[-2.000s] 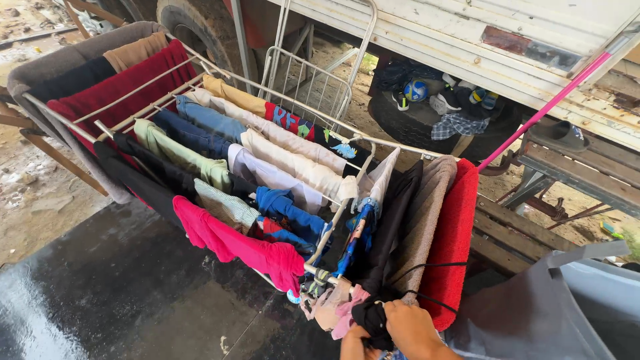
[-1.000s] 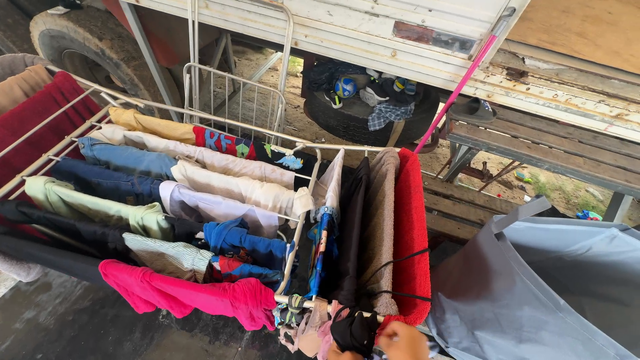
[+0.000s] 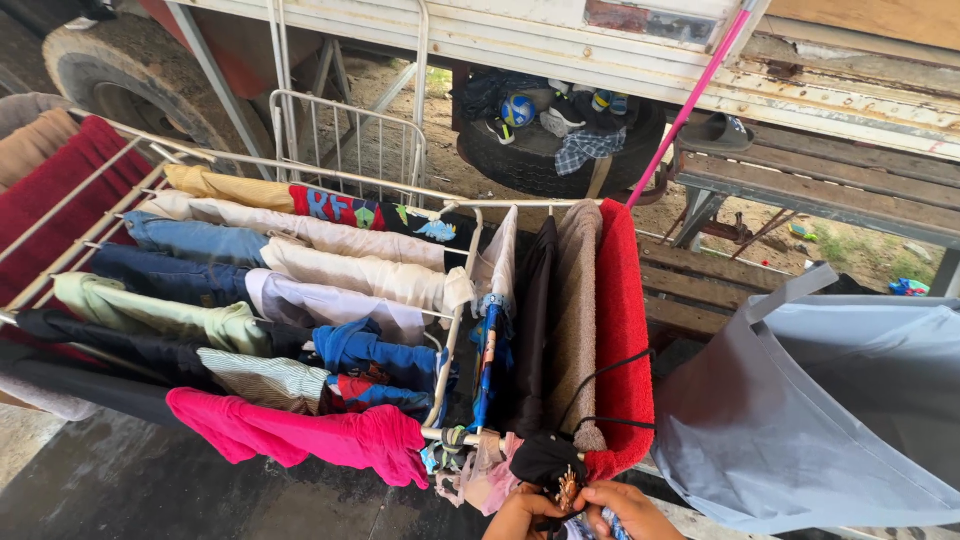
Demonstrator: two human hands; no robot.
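At the bottom of the view, my left hand [image 3: 525, 513] and my right hand [image 3: 628, 511] are close together at the near right corner of a metal drying rack [image 3: 450, 375]. Between the fingers is a black cord of a black garment [image 3: 546, 457], beside a small brown patterned bit of cloth [image 3: 568, 489]. A blue-and-white cloth [image 3: 615, 523] shows under my right hand. Pink lingerie [image 3: 491, 476] hangs just left of the hands. Above them hang a red towel [image 3: 621, 337] and a brown towel [image 3: 576, 315]. A bright pink garment [image 3: 300, 435] lies over the front rail.
A grey fabric laundry bag [image 3: 720, 420] stands at the right, near the slatted wooden bench [image 3: 817, 176]. Behind the rack are a tyre [image 3: 517, 161] holding shoes and a ball, a pink pole [image 3: 690, 105], a white wire frame [image 3: 349, 139] and a vehicle wheel [image 3: 135, 90].
The view has swung right, bringing more of the grey bag into sight. Both hands remain at the rack's near right corner, around the black garment.
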